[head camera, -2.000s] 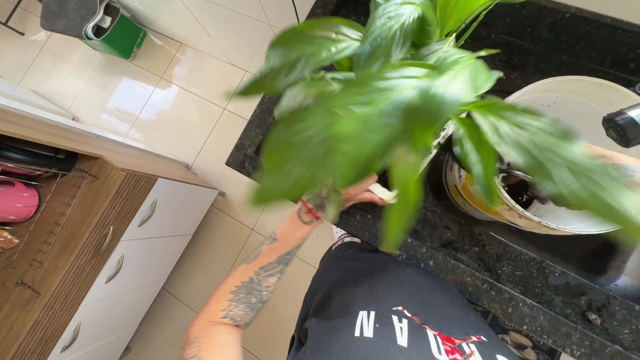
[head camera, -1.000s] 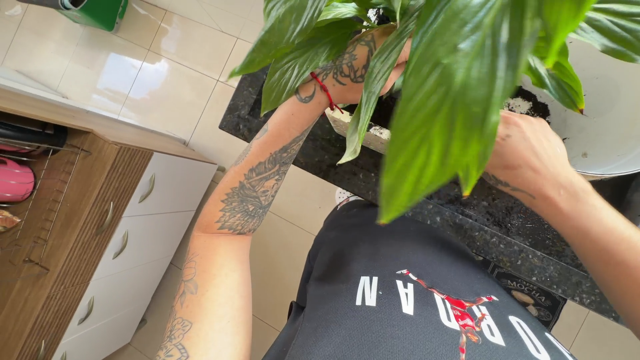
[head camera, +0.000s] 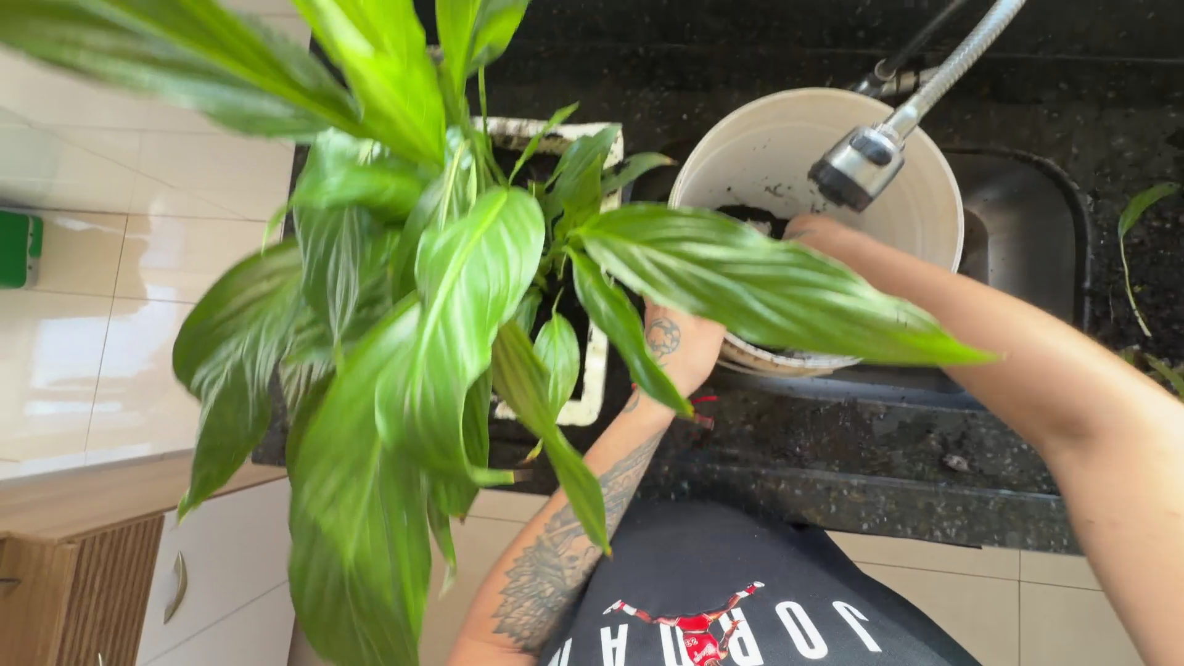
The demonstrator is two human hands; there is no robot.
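A leafy green potted plant (head camera: 472,277) stands in a white rectangular planter (head camera: 592,388) on the black stone counter. Right of it, a white plastic bucket (head camera: 731,153) with dark soil (head camera: 749,217) inside sits at the sink. My left hand (head camera: 684,342) is at the bucket's near left rim, its fingers hidden behind a broad leaf. My right hand (head camera: 814,231) reaches down into the bucket at the soil; its fingers are out of sight, so what it holds cannot be seen.
A metal faucet head (head camera: 860,166) on a flexible hose hangs over the bucket. The steel sink (head camera: 1027,231) lies behind and right of it. A loose leaf (head camera: 1142,213) and soil bits are on the counter at right. A wooden cabinet with white drawers (head camera: 222,564) stands lower left.
My left hand has moved from the planter, under the leaves, to the bucket's rim. My right hand, near the soil at the plant's right a second ago, is now inside the bucket. The view has shifted right.
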